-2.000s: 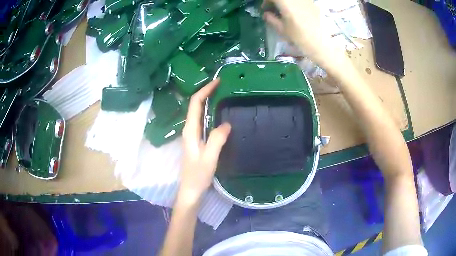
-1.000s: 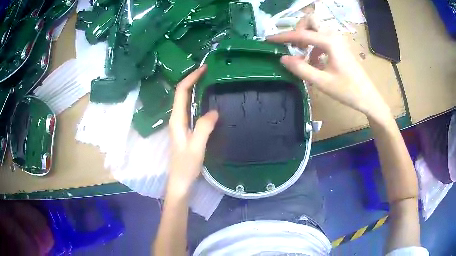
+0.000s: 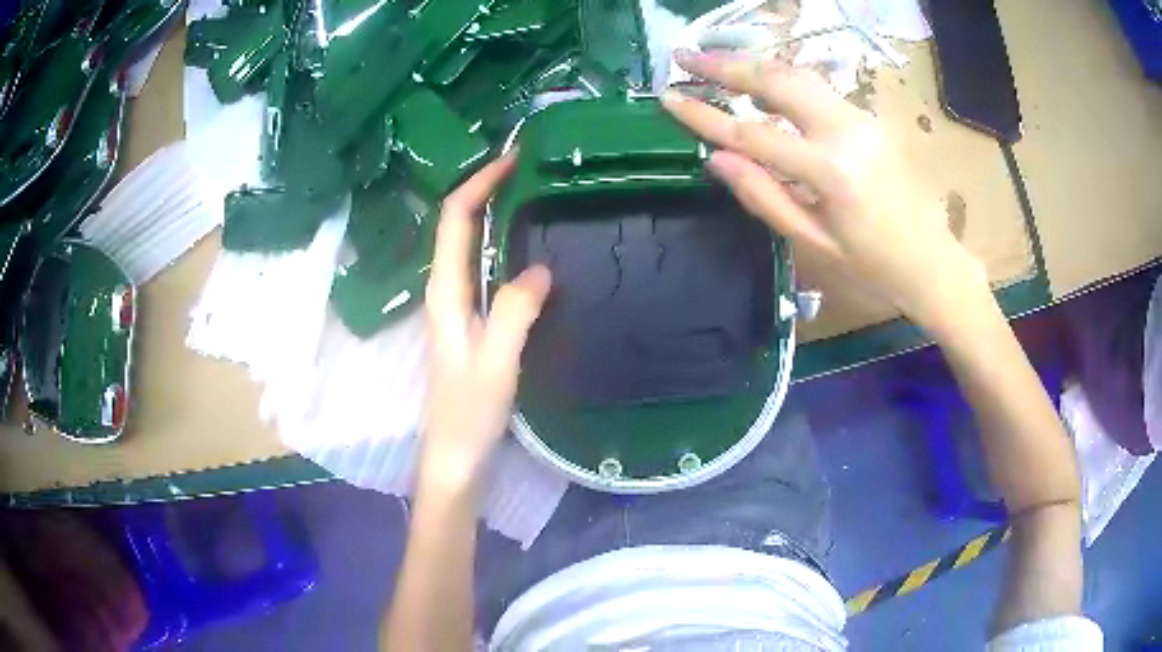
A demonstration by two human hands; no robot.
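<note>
A glossy green housing with a pale rim and a black recess lies over the table edge and my lap. A flat green cover plate sits across its far end, over where the holes were. My left hand grips the housing's left rim, thumb inside the recess. My right hand is at the far right corner, its fingertips at the cover plate's right end; whether they press on it is hard to tell. A small metallic side fitting sticks out from the right rim.
A heap of loose green covers lies beyond and left, partly on a white ribbed sheet. Other housings lie at far left. White scraps and a dark flat slab are at the back right. A green-edged bench border runs in front.
My right hand has come back from the scraps to the housing's far end, where a cover plate now lies over the holes. The housing has shifted slightly left and away from me.
</note>
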